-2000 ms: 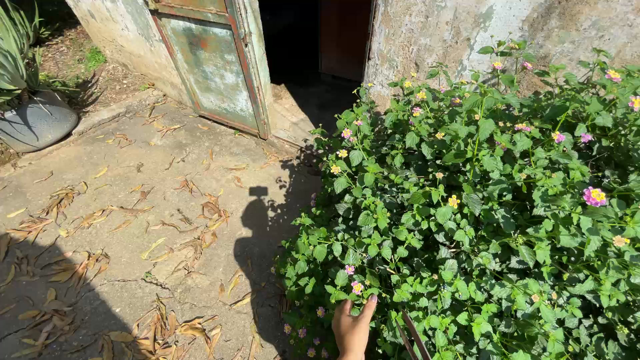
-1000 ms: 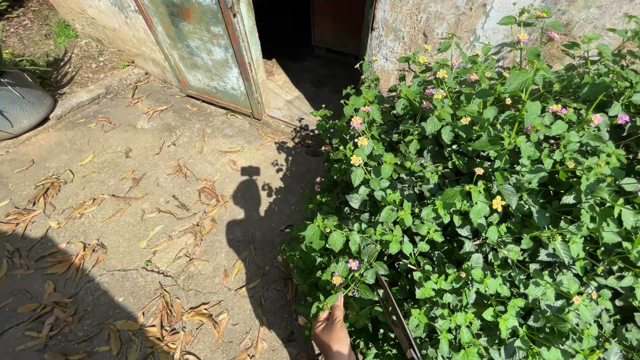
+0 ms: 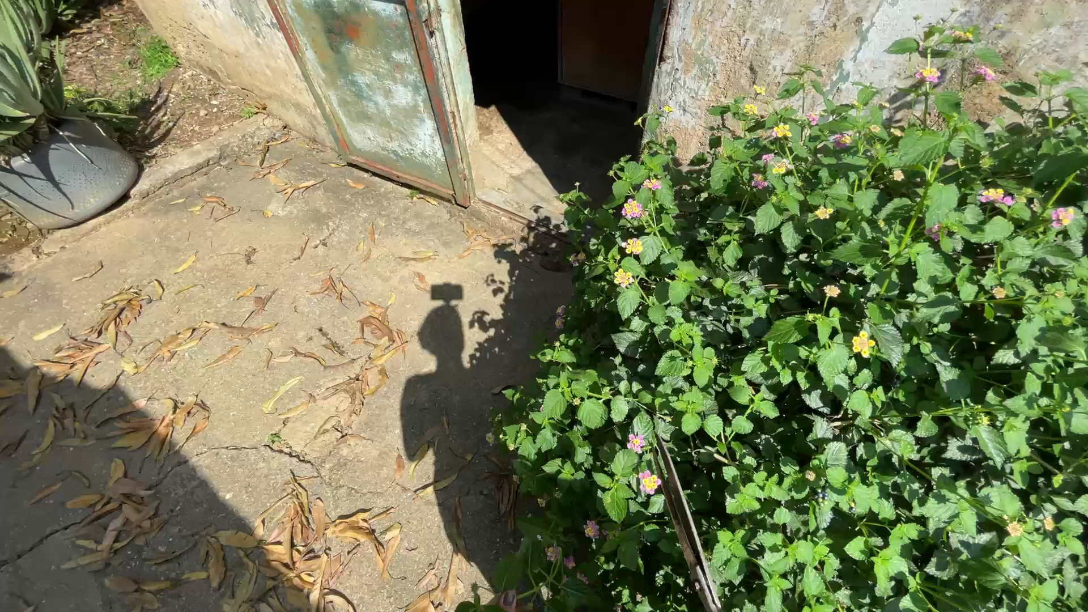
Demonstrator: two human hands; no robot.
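Note:
Only a fingertip of my left hand (image 3: 507, 600) shows, at the bottom edge of the head view, among the low leaves of a flowering lantana bush (image 3: 765, 365). What it touches or holds is hidden. To its right, a long, narrow metal blade (image 3: 687, 527), apparently of garden shears, points up and left into the foliage. Its handle lies out of view, as does my right hand. Small pink and yellow lantana flowers (image 3: 649, 482) stand just left of the blade.
A weathered metal door (image 3: 374, 93) stands open beside a dark doorway (image 3: 552, 102) in a peeling wall (image 3: 739, 59). Dry leaves (image 3: 314, 535) lie scattered on the cracked concrete ground (image 3: 340, 246). A grey planter (image 3: 72, 174) with a spiky plant is at the far left.
My left hand, plainly visible at the bush's lower edge before, has dropped almost wholly below the frame. The blade now shows farther up among the leaves than two seconds ago.

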